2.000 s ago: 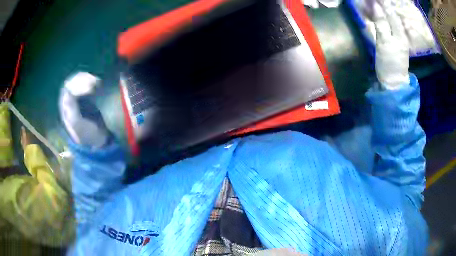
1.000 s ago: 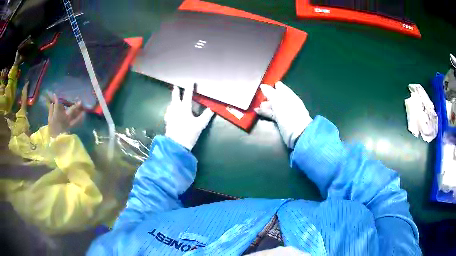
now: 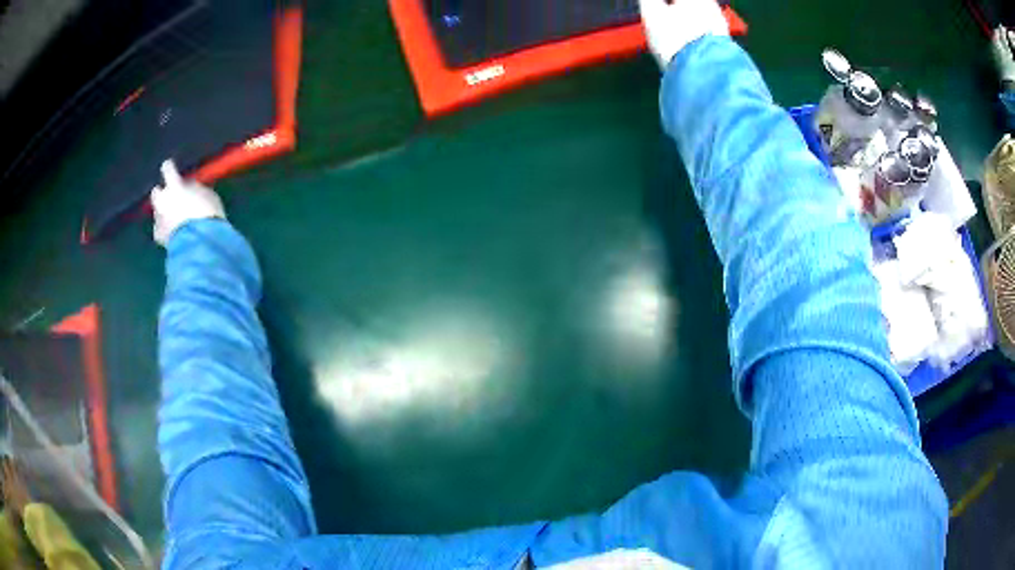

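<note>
A closed dark laptop (image 3: 184,100) with a small lid logo lies on a red carrier (image 3: 287,84) at the upper left. My gloved left hand (image 3: 187,205) is at its near edge, one finger raised; whether it grips is unclear. A second dark laptop (image 3: 523,25) lies on another red carrier (image 3: 534,69) with a white label, cut off by the top edge. My gloved right hand (image 3: 685,27) is on this carrier's near edge towards the right, fingers partly hidden and cut off by the frame.
Green mat (image 3: 445,256) lies between my arms. A blue bin (image 3: 935,376) at right holds metal-topped bottles (image 3: 863,95) and white wipes (image 3: 929,284). Beige fan-like grilles (image 3: 1002,267) stand beside it. Another red carrier (image 3: 98,412), a pale strap (image 3: 67,468) and a yellow sleeve (image 3: 53,534) are at lower left.
The closed laptop and its carrier have moved away to the upper left. My hands have spread apart, the right one reaching forward to the other carrier. The view has shifted too.
</note>
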